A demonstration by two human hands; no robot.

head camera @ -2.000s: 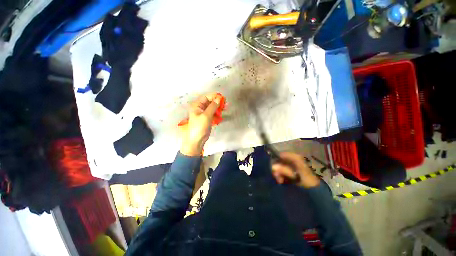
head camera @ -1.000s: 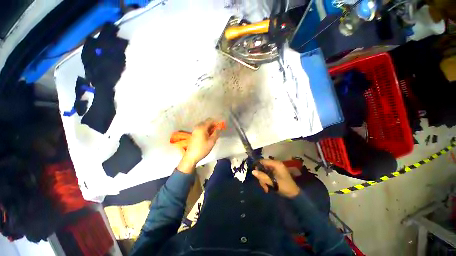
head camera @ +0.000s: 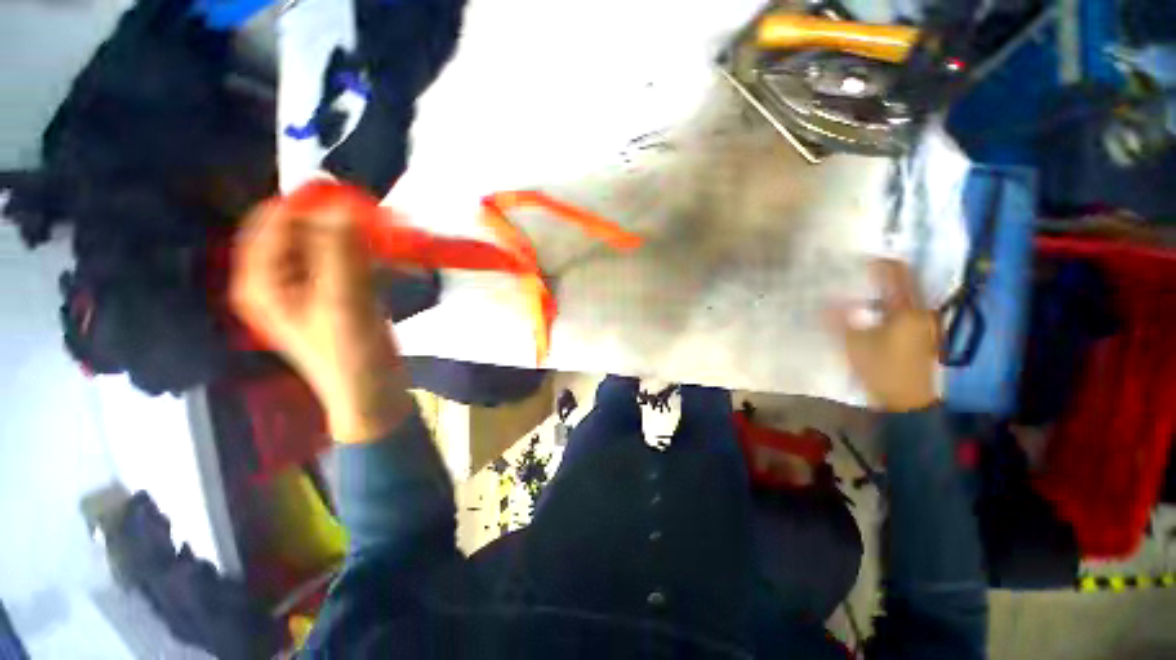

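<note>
My left hand (head camera: 303, 290), blurred, is raised beyond the table's left front edge and holds an orange-red strip (head camera: 445, 248). The strip trails right over the white table, and lengths of it lie folded there. My right hand (head camera: 890, 338) is over the table's right front part, blurred, with fingers apart and nothing visible in it. Scissors (head camera: 965, 322) with black handles lie on the blue box (head camera: 999, 284) just right of my right hand. Black fabric pieces (head camera: 390, 77) lie at the upper left, with a blue tie strip (head camera: 310, 125) beside them.
The steam iron (head camera: 838, 84) with its wooden handle rests on its metal plate at the back right. A red basket (head camera: 1112, 400) stands on the floor at the right. A cardboard carton (head camera: 484, 432) is under the table's front edge. Dark fabric (head camera: 142, 219) hangs at the left.
The scissors have gone from my right hand onto the blue box, and that hand has moved right. My left hand has moved left, drawing out the orange-red strip. The view has shifted.
</note>
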